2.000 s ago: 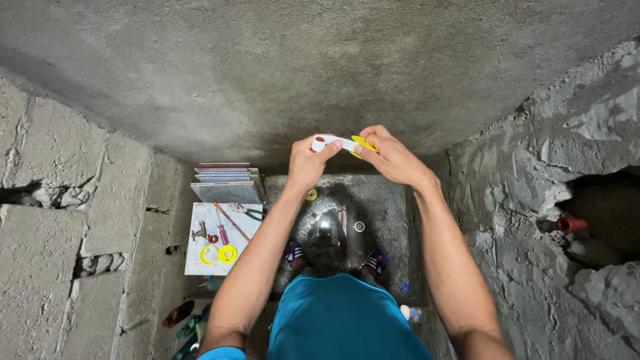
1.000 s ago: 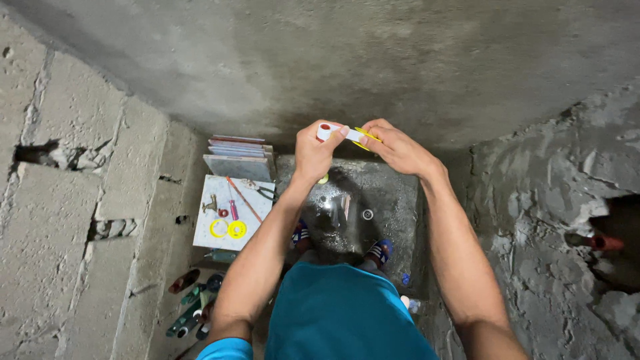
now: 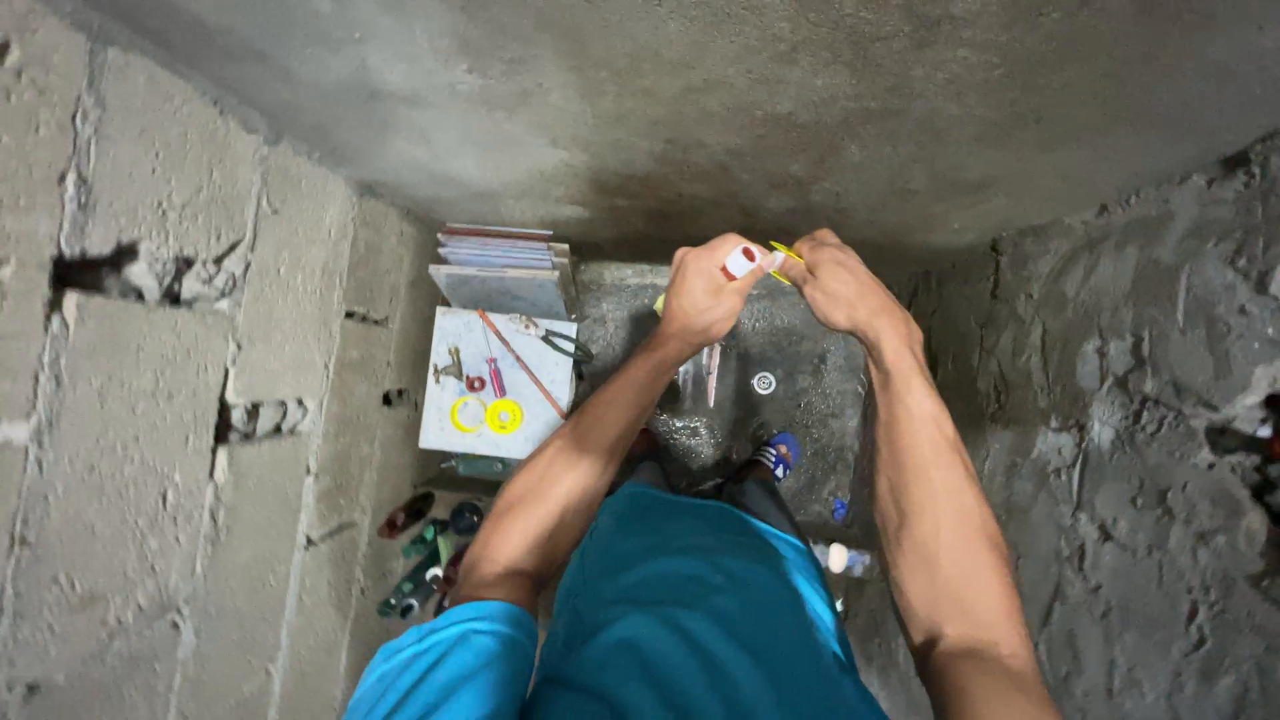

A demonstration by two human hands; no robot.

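Observation:
My left hand (image 3: 705, 290) grips a small pipe fitting (image 3: 741, 262) wrapped in white tape, its reddish-brown end showing. Close beside it on the right, my right hand (image 3: 848, 285) holds a yellow spool of thread seal tape (image 3: 787, 263). A short bit of white tape shows between the fingers of the two hands. Down to the left, a white tile (image 3: 440, 410) bears a brass tap (image 3: 450, 368), a screwdriver (image 3: 497, 378), a brown rod (image 3: 522, 362), pliers (image 3: 560, 343), a yellow ring (image 3: 468, 414) and a yellow spool cap (image 3: 504, 416).
Stacked tiles (image 3: 500, 285) lean at the back left. A floor drain (image 3: 764, 383) lies in the wet concrete floor beneath my hands. Several bottles (image 3: 425, 570) lie at the lower left. Rough block and concrete walls (image 3: 1080, 400) stand close on both sides.
Both hands stay together, with the fitting now turned so its reddish end faces up more. The white strip between the hands looks shorter than before. The view has shifted.

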